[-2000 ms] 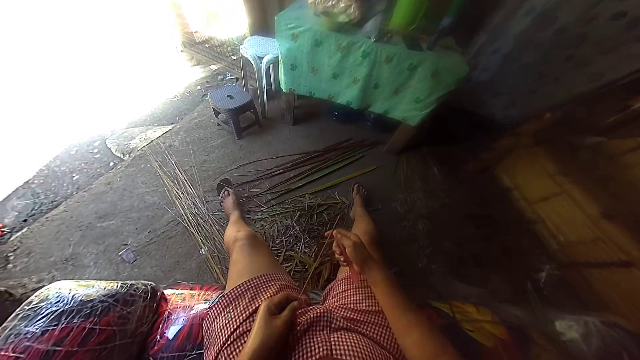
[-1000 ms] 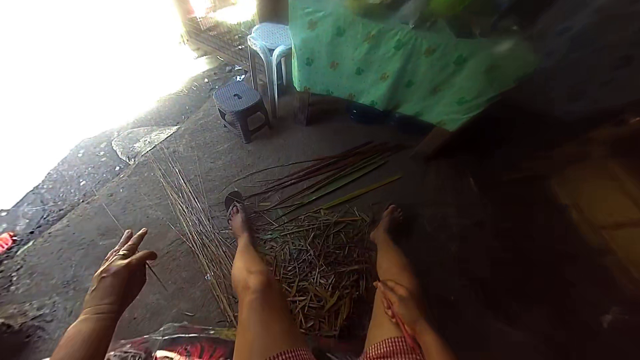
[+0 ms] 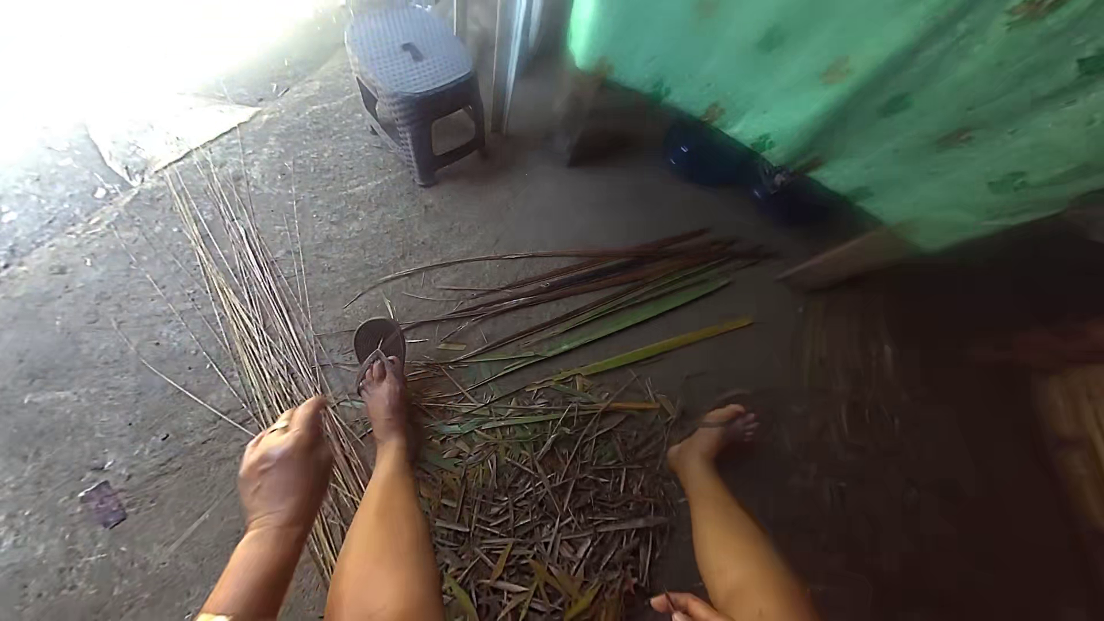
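My left hand [image 3: 286,466] is over the lower part of a bundle of thin, pale leaf midribs [image 3: 250,302] lying on the floor beside my left foot. Its fingers are bent, and whether they grip a midrib cannot be told. Only some fingers of my right hand [image 3: 686,607] show at the bottom edge, near my right shin, with what looks like a thin dark piece at the fingertips. Between my legs lies a heap of leaf scraps [image 3: 552,517]. Beyond it, long green leaf strips [image 3: 638,319] and brown ones [image 3: 595,274] are spread on the floor.
A grey plastic stool [image 3: 414,69] stands ahead on the concrete floor. At the upper right hangs a green patterned tablecloth [image 3: 828,103], with dark blue objects [image 3: 707,159] under it. A flip-flop [image 3: 379,341] is on my left foot. A small wrapper [image 3: 103,504] lies at the left.
My left hand, out to the left with fingers spread a second ago, is now over the midrib bundle with fingers bent. My right hand is lower in view. The view has moved down closer to the floor.
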